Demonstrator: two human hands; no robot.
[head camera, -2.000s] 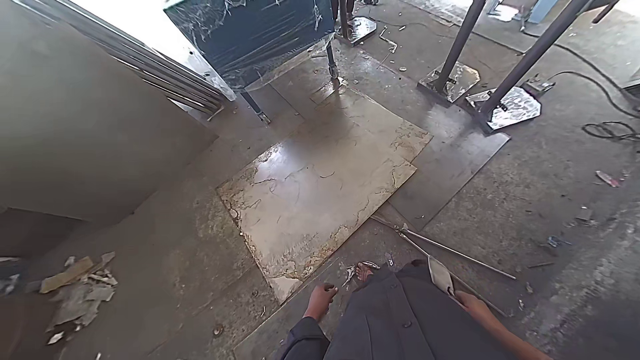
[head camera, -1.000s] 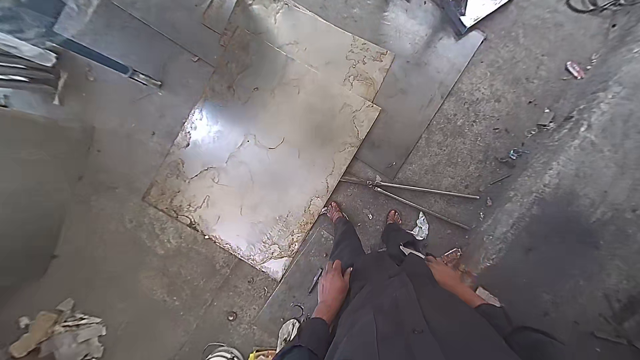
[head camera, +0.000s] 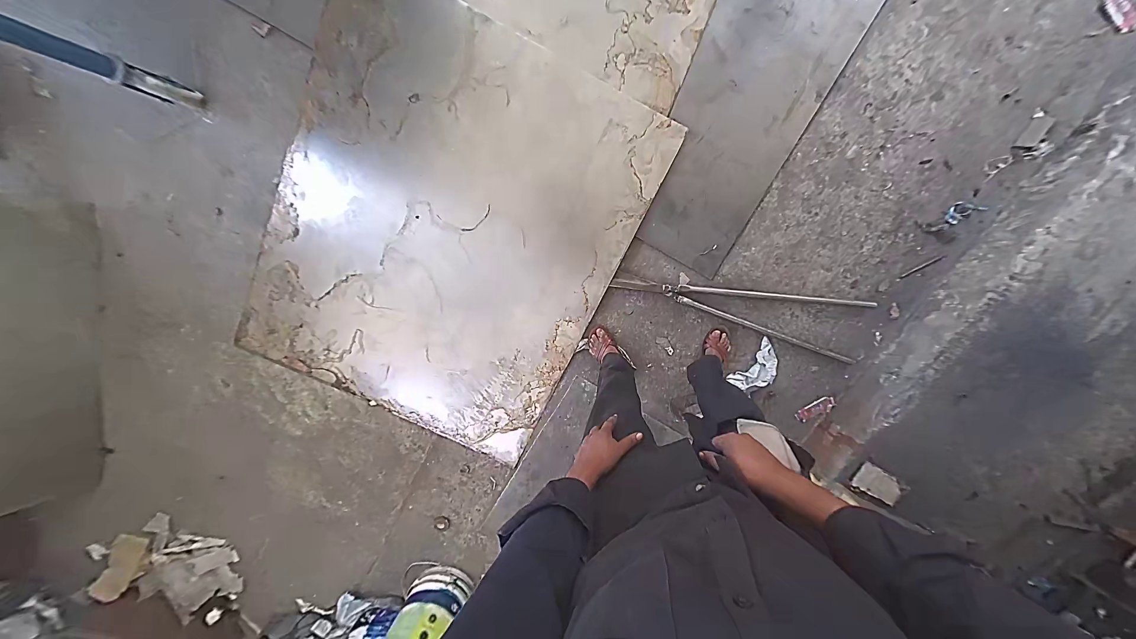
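My left hand (head camera: 606, 451) rests with spread fingers on the thigh of my dark trousers and holds nothing. At my right hip, my right hand (head camera: 744, 454) is by a pale flat thing (head camera: 769, 443), perhaps cloth or a pocket edge; its fingers are partly hidden against the clothing, so its grip cannot be made out. In front of my feet lies a large stained metal sheet (head camera: 461, 222), with shiny glare spots. Long-handled metal tongs or cutters (head camera: 763, 295) lie on the floor just beyond my feet, their front end at the sheet's edge.
A second stained sheet (head camera: 652, 53) and a grey plate (head camera: 754, 106) lie beyond. A blue metal leg (head camera: 62, 44) stands at upper left. Scraps (head camera: 177, 568) and a bucket (head camera: 439, 586) are at lower left. A crumpled white wrapper (head camera: 757, 366) lies beside my right foot.
The view has tilted down and come nearer to the metal sheet. My left hand has moved onto my thigh, with its fingers spread.
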